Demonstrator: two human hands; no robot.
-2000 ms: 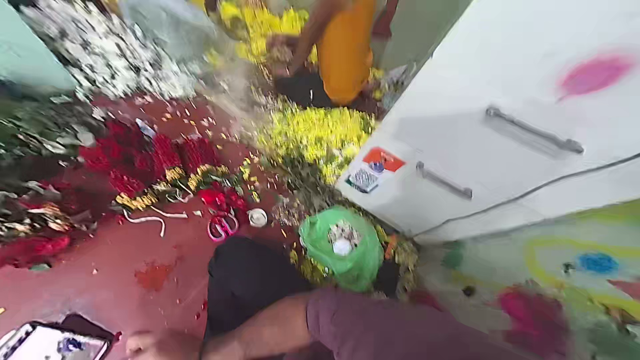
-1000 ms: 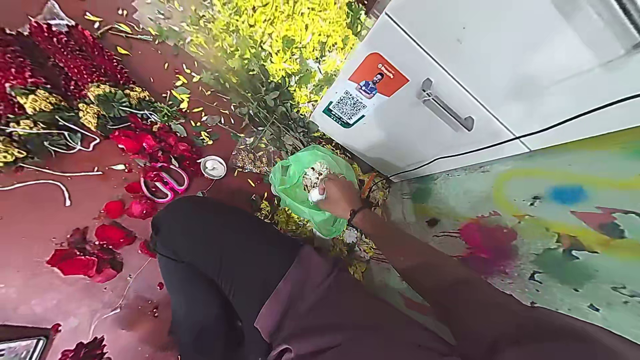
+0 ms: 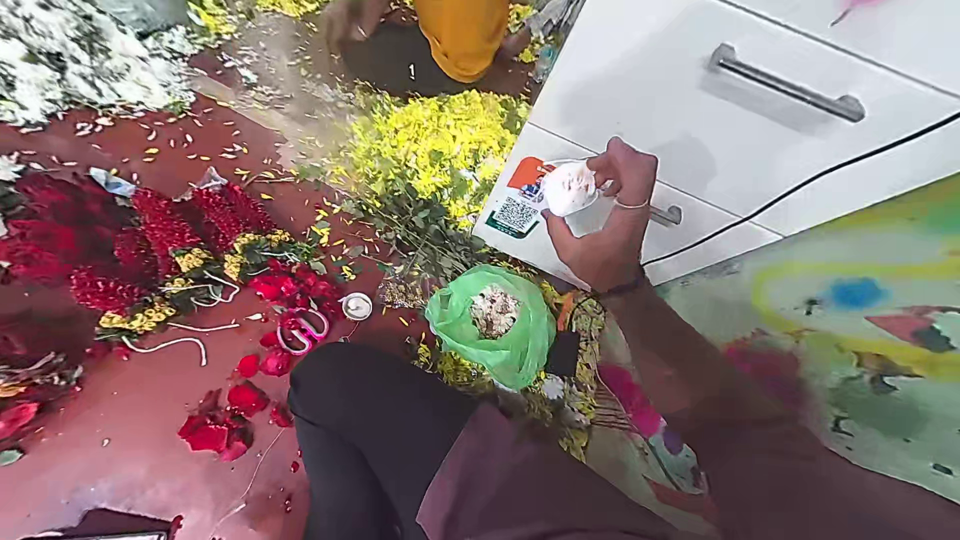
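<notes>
My right hand grips a small white rounded thing, perhaps a cup or lump, between thumb and fingers, in front of the white drawer cabinet. Below and left of that hand, a green plastic bag lies open on the floor with whitish crumbly bits inside. Left of the bag are a small round container and pink-handled scissors among red petals. My left hand is out of view.
The white cabinet has metal handles and a black cable across it. Yellow petals, red flower garlands and white flowers cover parts of the red floor. A person in orange sits beyond. A phone-like device lies bottom left.
My right hand has come up out of the green bag with the white thing and is now in front of the cabinet. The bag remains beside my knee.
</notes>
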